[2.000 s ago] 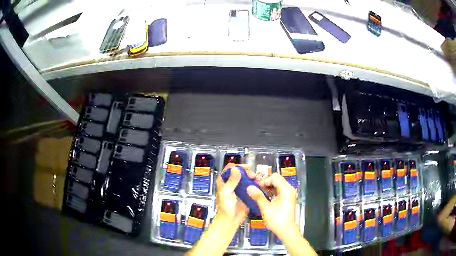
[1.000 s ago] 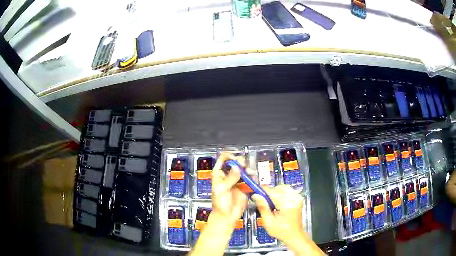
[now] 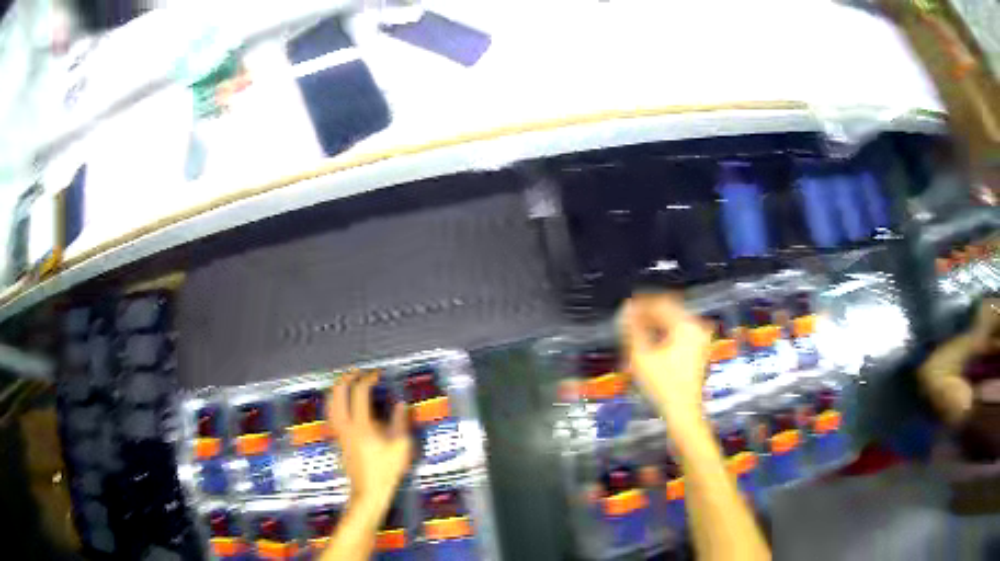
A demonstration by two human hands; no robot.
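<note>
The picture is blurred. My left hand point(image 3: 373, 444) is over the upper row of the nearer clear tray point(image 3: 485, 460), its fingers around the dark top of a keypad phone point(image 3: 383, 397); whether it grips the phone is unclear. More blue phones with orange labels, such as the keypad phone point(image 3: 430, 409) at the row's end, lie in this tray. My right hand point(image 3: 669, 356) is over the upper row of the right clear tray point(image 3: 561, 438), fingers curled; anything inside them is hidden. That tray also holds phones with orange labels.
Black tray with grey pieces point(image 3: 121, 416) at left. Black cover tray point(image 3: 625, 236) with blue covers point(image 3: 742, 214) behind the right tray. White shelf point(image 3: 614, 55) across the top with a smartphone point(image 3: 342, 99) and purple case point(image 3: 444, 38). Another person's hand point(image 3: 949, 378) at the right edge.
My hands have parted from the blue phone they held together; my left is over the nearer tray, my right over the right tray. The view has swung right and tilted.
</note>
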